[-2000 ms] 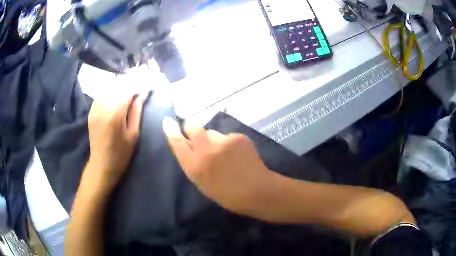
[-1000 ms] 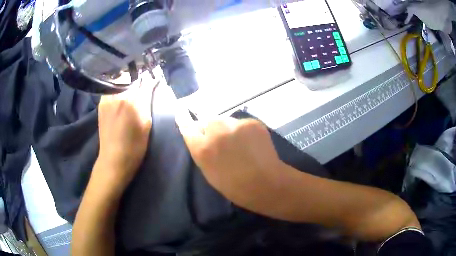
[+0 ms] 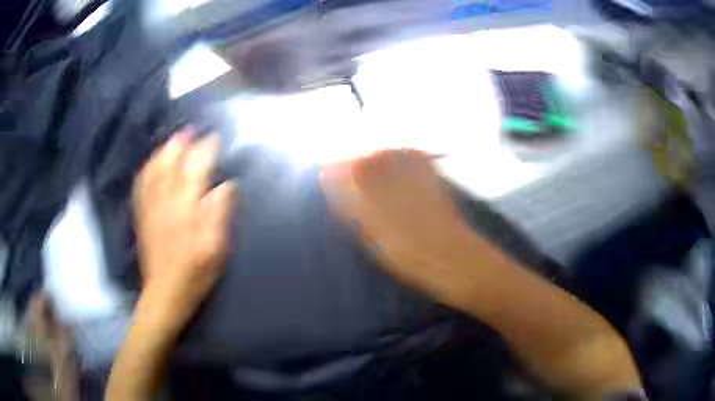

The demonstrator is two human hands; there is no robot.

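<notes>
The view is strongly blurred. A dark grey garment panel (image 3: pixel 290 258) lies on the sewing table under and between my hands, its upper end lost in white glare. My left hand (image 3: pixel 182 211) rests on the panel's left part, fingers spread and pointing away from me. My right hand (image 3: pixel 392 192) is curled at the panel's upper right edge and appears to grip it; its fingertips are washed out by the glare. The sewing machine head (image 3: pixel 313 47) is a grey-white smear above; needle and presser foot cannot be made out.
A smartphone (image 3: pixel 533 102) with green keys lies right of the glare. Yellow-handled scissors (image 3: pixel 668 137) lie at the far right. The table's grey front edge (image 3: pixel 549 204) runs past my right arm. More dark cloth (image 3: pixel 47 149) lies at the left.
The view has shifted and blurred. My left hand has moved away from the needle area, its fingers now spread on the cloth. My right hand appears farther right and more curled.
</notes>
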